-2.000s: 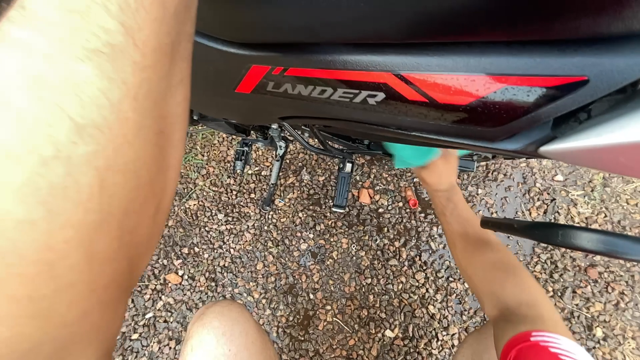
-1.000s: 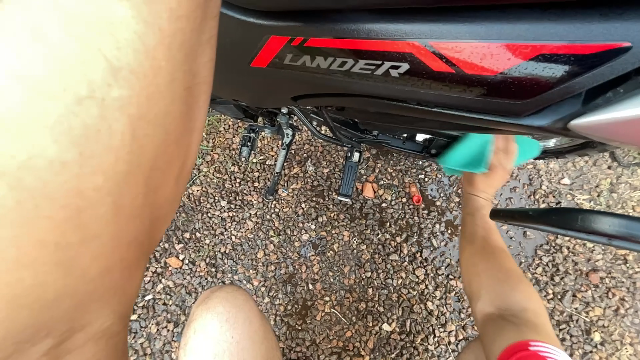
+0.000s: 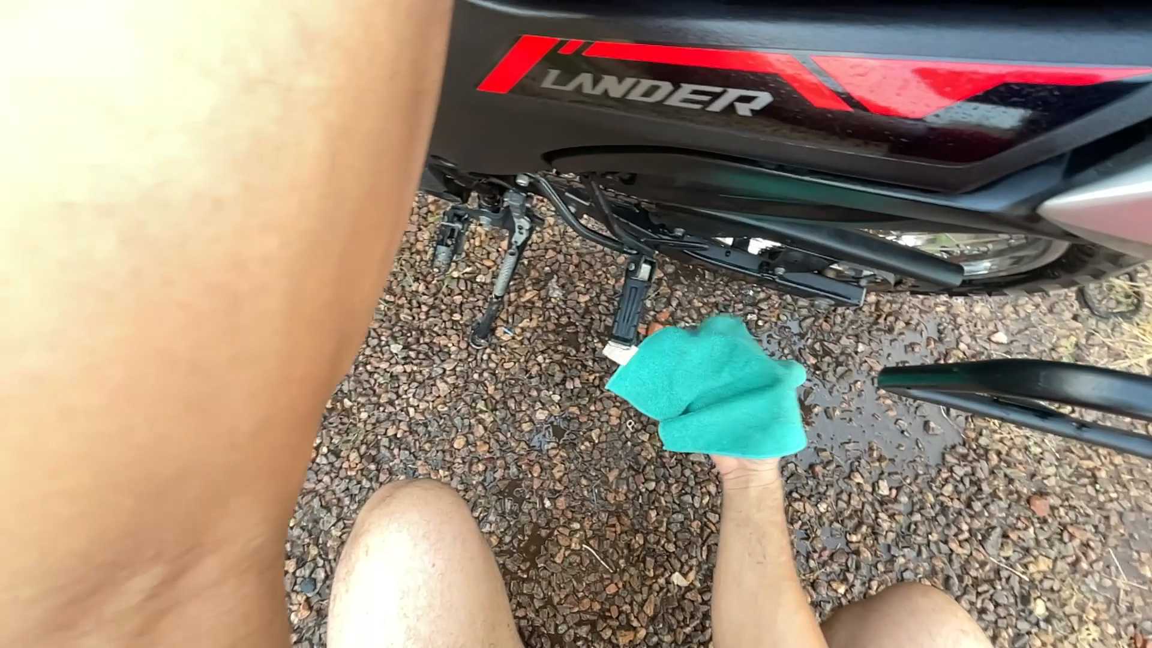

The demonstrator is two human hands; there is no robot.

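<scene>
A green microfibre cloth [image 3: 729, 387] covers most of my right hand [image 3: 747, 466], whose fingers are hidden beneath it. The cloth is spread and creased, just below a folding footrest [image 3: 633, 301] that hangs from the motorcycle's underside. At the top, the motorcycle's black side panel [image 3: 657, 135] bears red graphics and a model name, with water drops on its right part. My left arm [image 3: 180, 297] fills the left side close to the camera, and my left hand is out of view.
Left of the footrest is the side stand [image 3: 506, 270], its foot at the gravel [image 3: 576, 504]. A black tubular bar [image 3: 1017, 387] juts in from the right. Part of a spoked wheel [image 3: 990, 252] shows behind the swingarm. My bare knees [image 3: 414, 558] are at the bottom.
My right hand has come down and away from the motorcycle's underside with the green cloth, which now lies spread over the hand. The wheel and swingarm are less hidden.
</scene>
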